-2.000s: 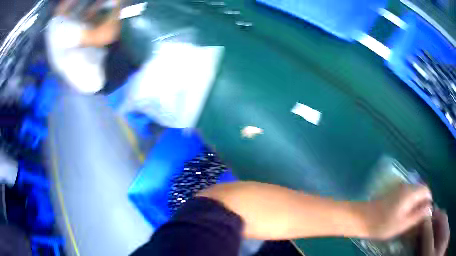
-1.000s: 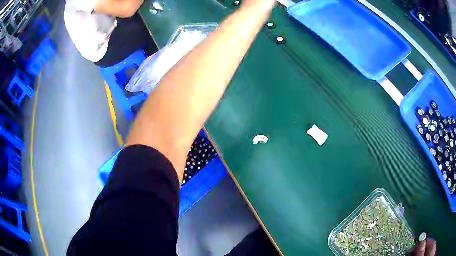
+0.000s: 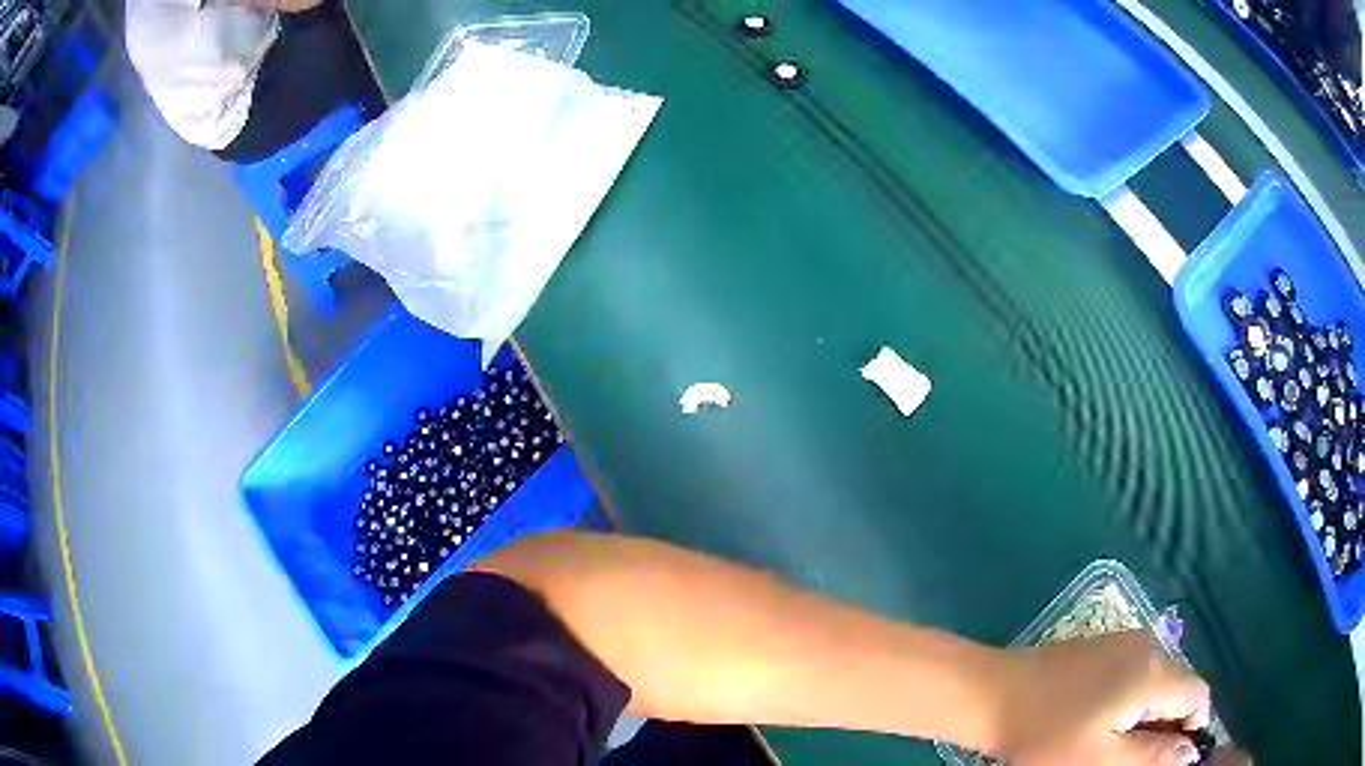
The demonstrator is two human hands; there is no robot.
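My left hand is bare and reaches in from the lower left, over the clear plastic box of small silvery-green metal pieces. Its fingers are closed at a small dark piece, seemingly a round black part. The hand hides most of the box. Of my right hand, only a sliver shows beside the left fingertips at the bottom edge; its grip is hidden.
A blue tray of black discs is at the right, with an empty blue tray above it. Black discs lie on the belt. A plastic bag, white scrap, curved scrap and blue bin lie leftward.
My left arm was stretched toward the far end of the line; it has come back down to the clear box beside my right hand. The bag and the bin's heap are uncovered.
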